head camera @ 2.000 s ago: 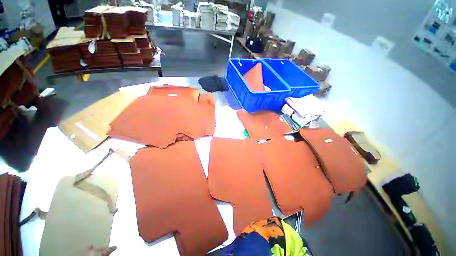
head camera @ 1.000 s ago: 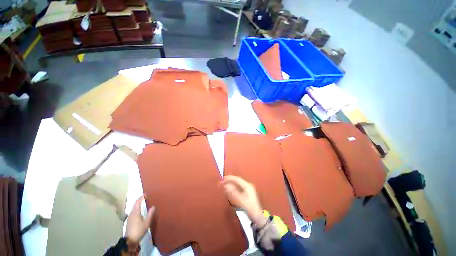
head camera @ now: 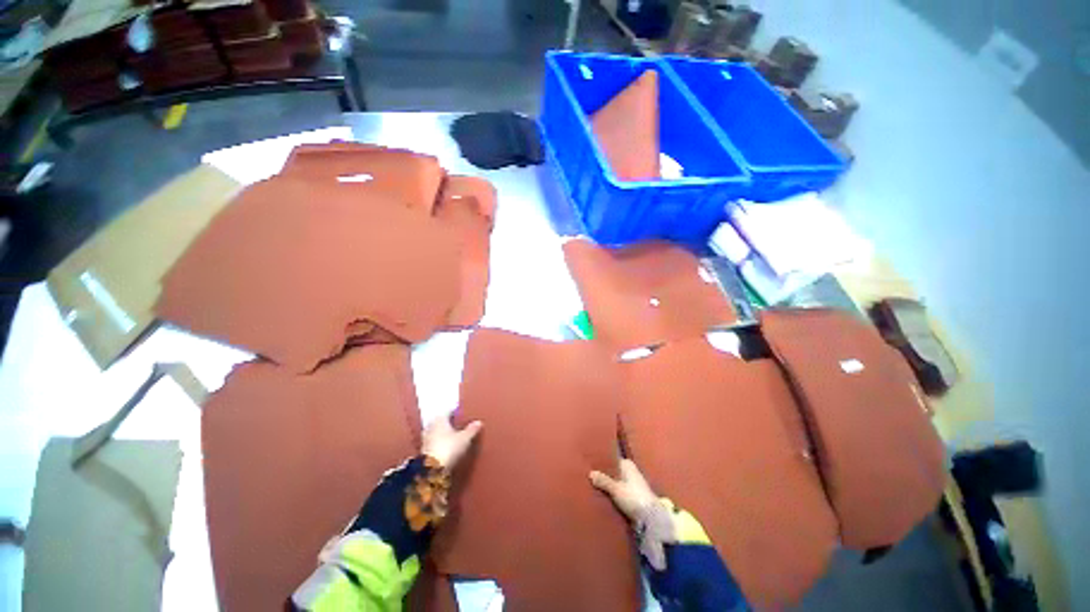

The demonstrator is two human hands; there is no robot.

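Observation:
A rust-brown mat panel [head camera: 538,454] lies on the white table in front of me. My left hand [head camera: 452,442] is at its left edge, thumb on top; the fingers are partly hidden. My right hand [head camera: 628,488] is at its right edge, thumb over the surface. Whether either hand grips the panel is not clear. Another mat panel [head camera: 305,466] lies to the left, partly behind my left sleeve. To the right lie a mat panel [head camera: 729,442] and a narrower mat panel with a white label [head camera: 879,442].
Wide mat pieces [head camera: 323,251] lie at the far left, beside a kraft sheet [head camera: 132,257]. A grey-beige board [head camera: 90,526] with a strap is at near left. A small mat piece [head camera: 657,287], white papers [head camera: 801,239], a black piece [head camera: 496,140] and blue bins [head camera: 669,203] are farther back.
Both hands came into view over the left panel, then moved right to the middle panel's edges. The camera view has shifted too. The panel there now shows straighter sides and a notch at the lower left.

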